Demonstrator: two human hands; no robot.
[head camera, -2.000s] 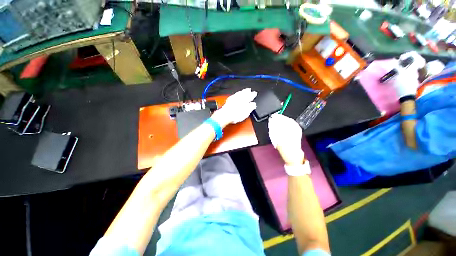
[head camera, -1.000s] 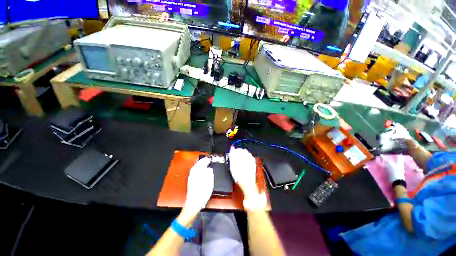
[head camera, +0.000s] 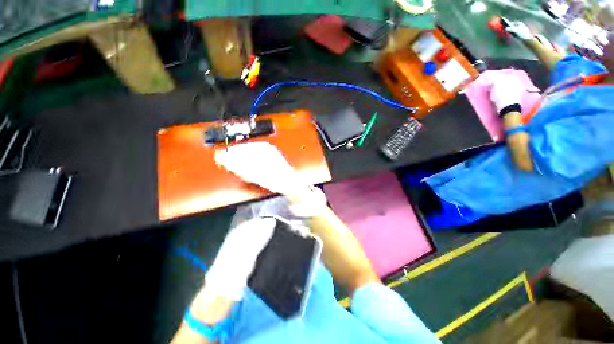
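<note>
My left hand (head camera: 237, 259), in a white glove with a blue wristband, holds a flat black set-top box (head camera: 284, 267) near my body, off the bench. My right hand (head camera: 259, 164), gloved and blurred, is over the orange test fixture (head camera: 192, 178), near its connector block (head camera: 239, 131); its fingers are too blurred to tell open from shut. No box sits on the fixture. Another set-top box (head camera: 340, 126) lies right of the fixture, beside a green stick (head camera: 367, 129) and a black remote control (head camera: 402, 138).
A blue cable (head camera: 330, 84) curves to an orange control box (head camera: 431, 70). A box (head camera: 39, 196) lies at left. A pink tray (head camera: 380, 222) is at lower right. A person in blue (head camera: 518, 171) works at right. Wooden shelf legs (head camera: 131, 57) stand behind.
The box has left the fixture and is now in my left hand near my body. My right hand has moved onto the board. The view has tilted down.
</note>
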